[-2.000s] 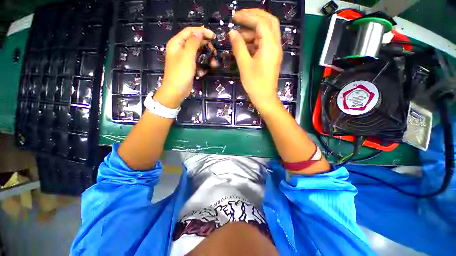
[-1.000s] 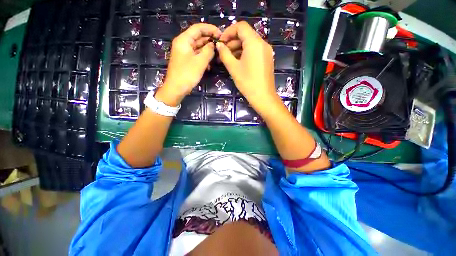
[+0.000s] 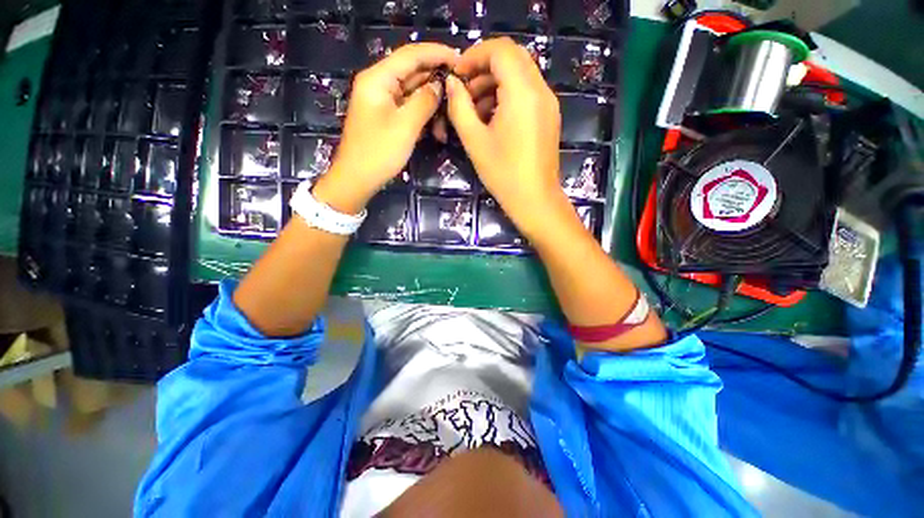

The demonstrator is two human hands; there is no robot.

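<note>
My left hand and my right hand meet fingertip to fingertip over a shiny black blister tray. Between them they pinch a small dark piece. The fingers cover most of it, so its exact shape cannot be told. The tray has a grid of square pockets. Many pockets hold small reddish and silvery parts. My hands hide the pockets in the middle of the tray.
More black trays lie at the left, some lower at the bench edge. At the right, a red-orange bin holds a black fan and a solder wire reel. A silvery rectangle and thick black cable are beside the fan.
Two seconds ago my hands were apart above the tray. They have come together at the fingertips around the small dark piece, and over the last second they have stayed nearly in place.
</note>
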